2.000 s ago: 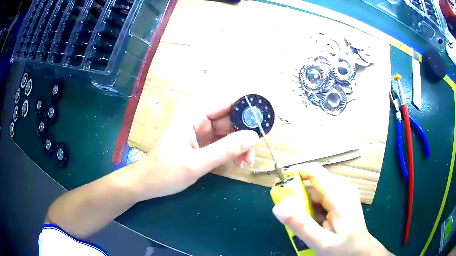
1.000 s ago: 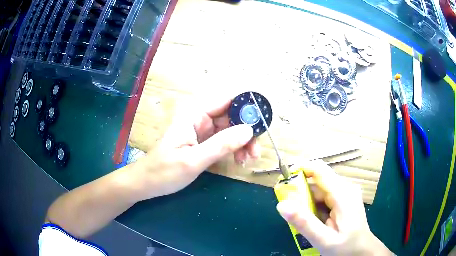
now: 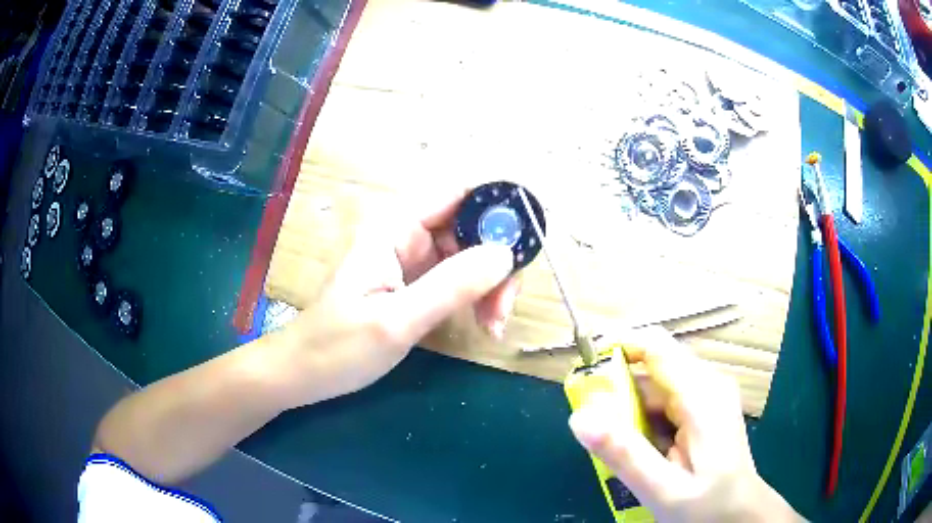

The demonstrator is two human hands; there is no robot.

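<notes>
My left hand (image 3: 399, 301) holds a black round part (image 3: 474, 219) with a silver centre and small dots between thumb and fingers, above the cardboard sheet (image 3: 409, 133). My right hand (image 3: 680, 434) grips a yellow-handled tool (image 3: 605, 409). Its thin metal shank points up and left, with its tip at the right part of the disc's face, beside the silver centre. Whether the tip touches the disc is hard to tell. The left fingers behind the disc are partly hidden.
Tweezers (image 3: 695, 319) lie behind my right hand. Metal rings (image 3: 680, 169) are piled on the cardboard. Blue-handled pliers (image 3: 821, 296) and a red-handled brush (image 3: 840, 378) lie at right. A clear parts tray (image 3: 220, 153) is upper left, smaller black parts (image 3: 106, 230) below it.
The disc in my left hand has moved slightly left and up. The shank has shifted from across the silver centre to the disc's right part. My right hand has moved slightly right.
</notes>
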